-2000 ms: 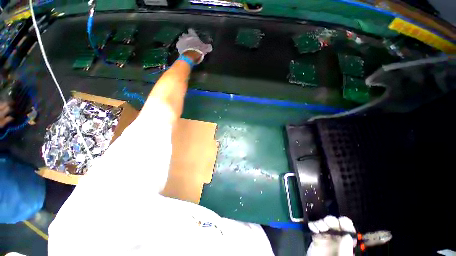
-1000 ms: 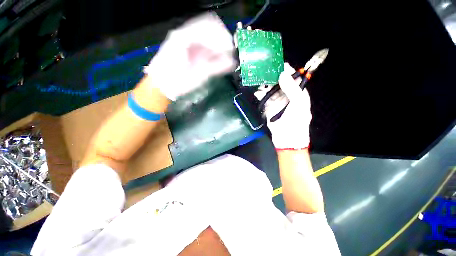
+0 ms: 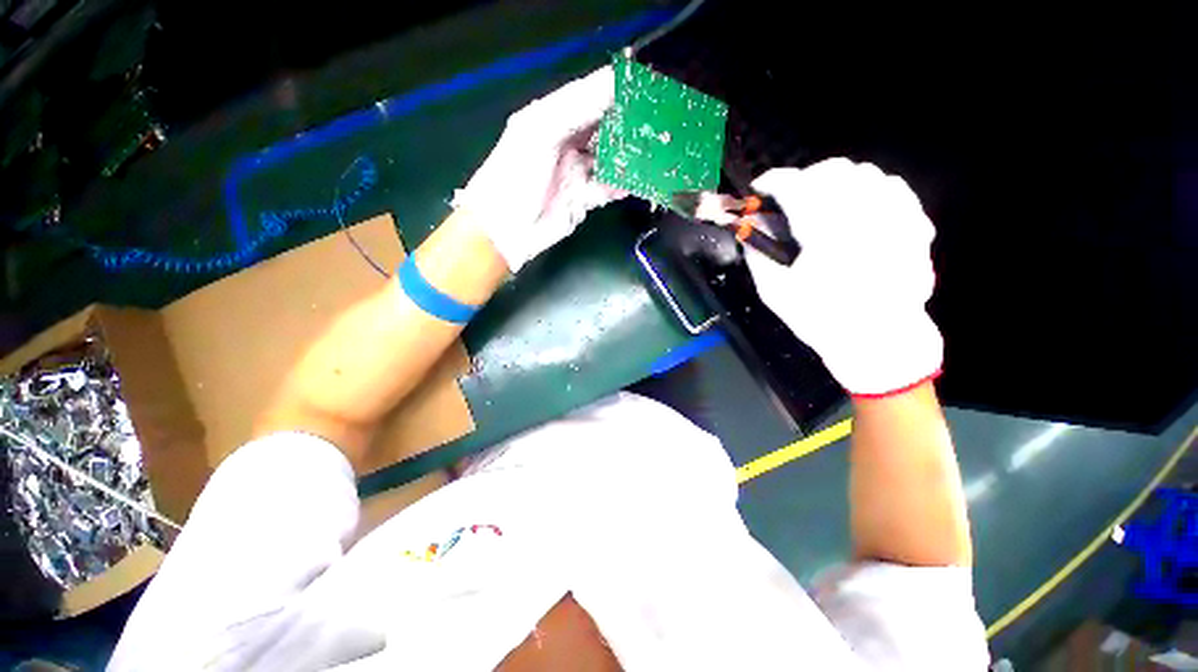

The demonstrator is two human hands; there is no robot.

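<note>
A green circuit board [image 3: 661,135] is held up with its solder side facing me, tilted. My left hand [image 3: 545,168], in a white glove with a blue band at the wrist, grips its left edge. My right hand [image 3: 847,269], in a white glove with a red cuff edge, is closed around diagonal cutters [image 3: 752,221]. The cutter jaws are at the board's lower edge; whether they touch a lead is too small to tell. My left fingers are partly hidden behind the board.
An open cardboard box [image 3: 145,394] of silvery metal parts [image 3: 76,460] is at the left. A coiled blue cord [image 3: 197,257] lies on the green bench [image 3: 565,322]. A black tray [image 3: 1051,236] with a metal handle [image 3: 673,292] is at the right. Boards show at far upper left.
The board was by my right hand and is now gripped by my left hand. The cutters have turned from pointing up and right to pointing left at the board's lower edge.
</note>
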